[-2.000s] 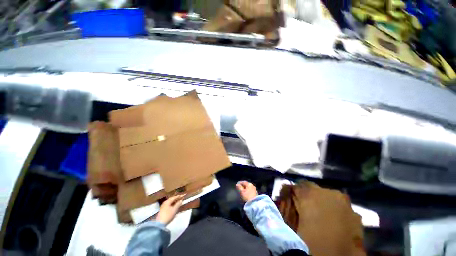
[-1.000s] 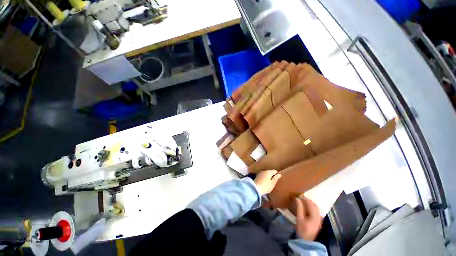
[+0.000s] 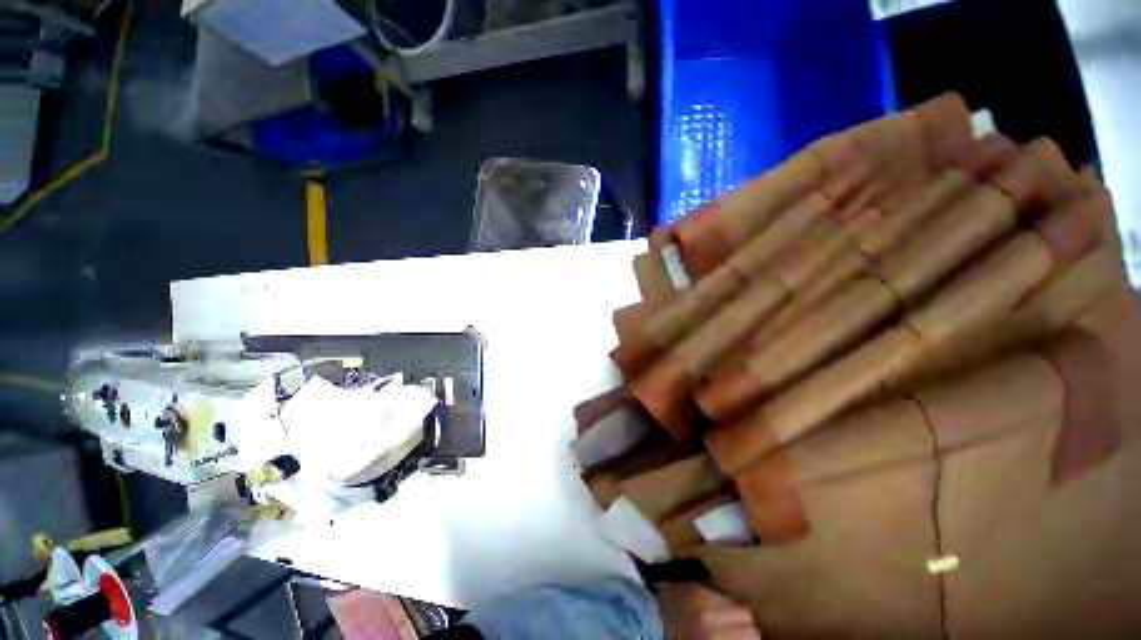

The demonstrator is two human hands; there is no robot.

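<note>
A fanned stack of brown cut panels (image 3: 851, 338) lies on the right of the white table, edges overlapping in ridges, with dark seam lines across several. The front large panel bears a tiny pale ticket (image 3: 942, 565). Small white pieces (image 3: 632, 528) stick out at the stack's left edge. My left hand (image 3: 711, 619) is at the stack's lower left edge, blurred and cut off by the bottom of the picture; its grip is hidden. My right hand is not in view.
A white sewing machine (image 3: 250, 419) stands left on the white table (image 3: 538, 375). A blue bin (image 3: 763, 100) is behind the stack. A clear tray (image 3: 538, 204) shows beyond the table edge. A red and black thread cone (image 3: 94, 613) is at lower left.
The view has moved closer to the stack and machine. The raised front panel edge and my right hand have left the picture. My left hand now shows at the bottom edge.
</note>
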